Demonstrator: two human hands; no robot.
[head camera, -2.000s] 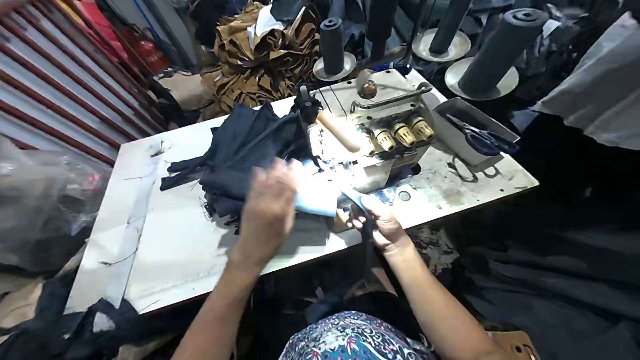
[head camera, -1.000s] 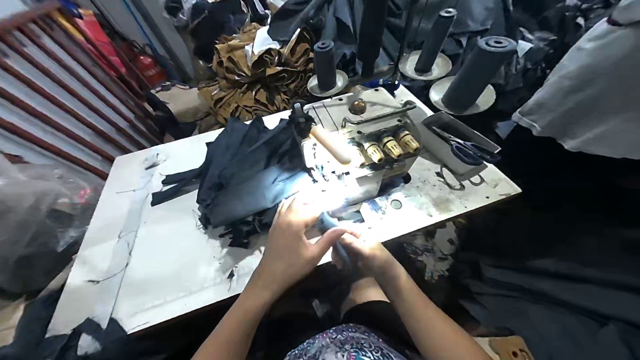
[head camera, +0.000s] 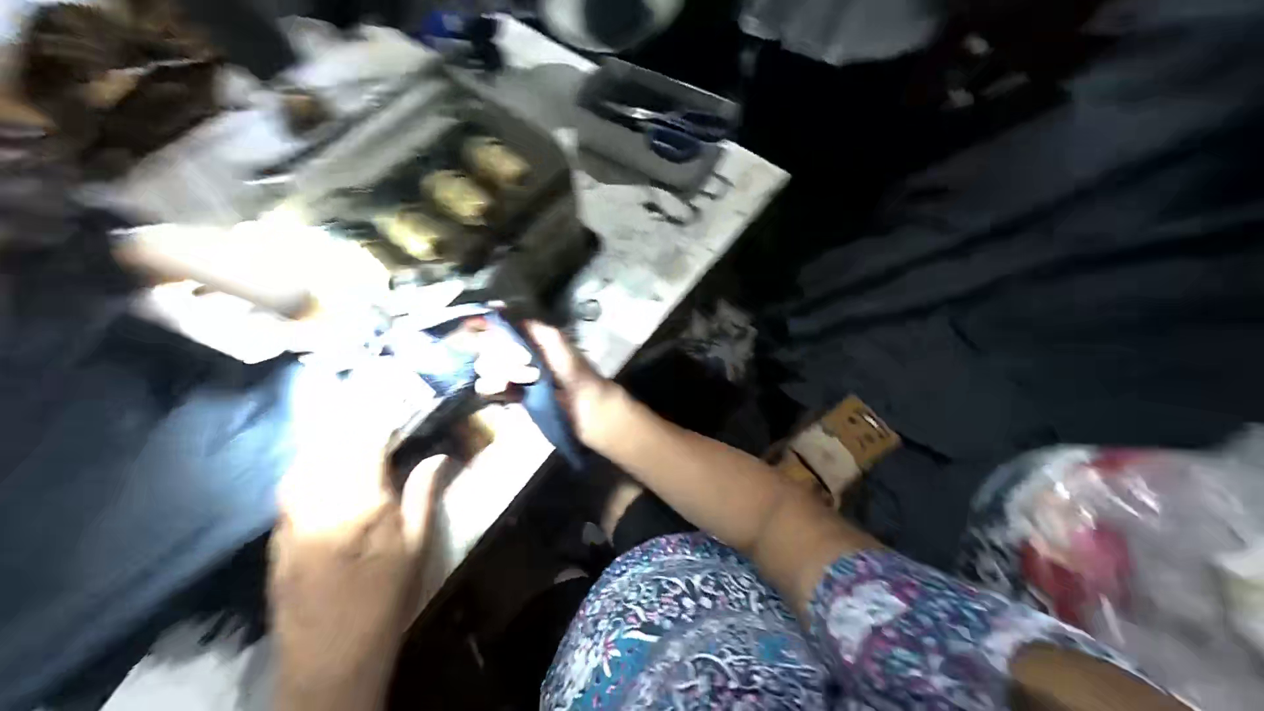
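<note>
Under the glaring lamp of an overlock sewing machine (head camera: 454, 207), my left hand (head camera: 355, 474) is bent over dark blue fabric (head camera: 188, 464); glare and blur hide its fingertips and grip. A narrow blue strip of fabric (head camera: 548, 410) lies in my right hand (head camera: 568, 380), just below and right of the machine's front. Several brass-coloured tension knobs (head camera: 454, 196) show on the machine. The large dark fabric spreads left of my left hand across the table.
A grey tray (head camera: 652, 118) with dark-handled scissors (head camera: 681, 133) stands at the white table's (head camera: 681, 237) back right. Dark cloth (head camera: 1047, 296) covers the right side. A yellow block-like object (head camera: 849, 444) lies below, near a clear plastic bag (head camera: 1136, 533) with red contents.
The view has swung right and closer. My hands, together near the table edge one second ago, are now apart beside the machine, with a blue strip showing at my right hand.
</note>
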